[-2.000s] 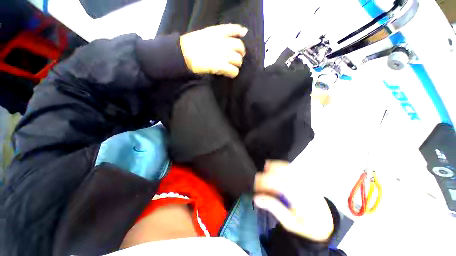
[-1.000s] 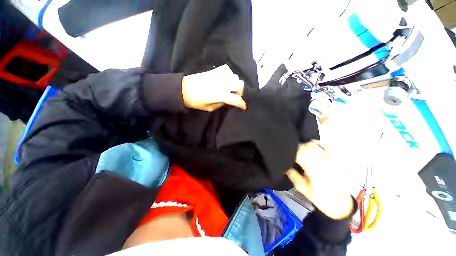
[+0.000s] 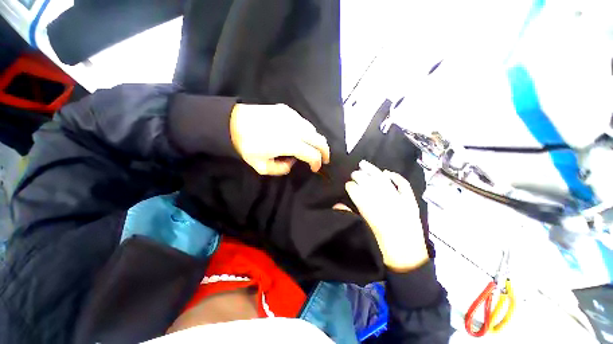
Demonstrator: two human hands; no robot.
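Observation:
A black garment (image 3: 269, 215) lies across my lap and up over the white machine table. My left hand (image 3: 279, 140) rests on the cloth with curled fingers and seems to pinch it. My right hand (image 3: 388, 215) is close to its right, with thumb and fingers gripping a fold of the same cloth. The garment's right end reaches the presser foot and needle area (image 3: 440, 151); the exact contact is hidden by cloth.
Scissors (image 3: 491, 306) with red and orange-yellow handles lie on the white table at the right. The sewing machine (image 3: 538, 121) stands upper right. A blue crate (image 3: 373, 316) shows below my right sleeve. A red stool (image 3: 33, 84) is far left.
My right hand has moved up and left, nearer my left hand, and now grips the cloth. The cloth between the hands is gathered. The crate is more covered. The view has shifted.

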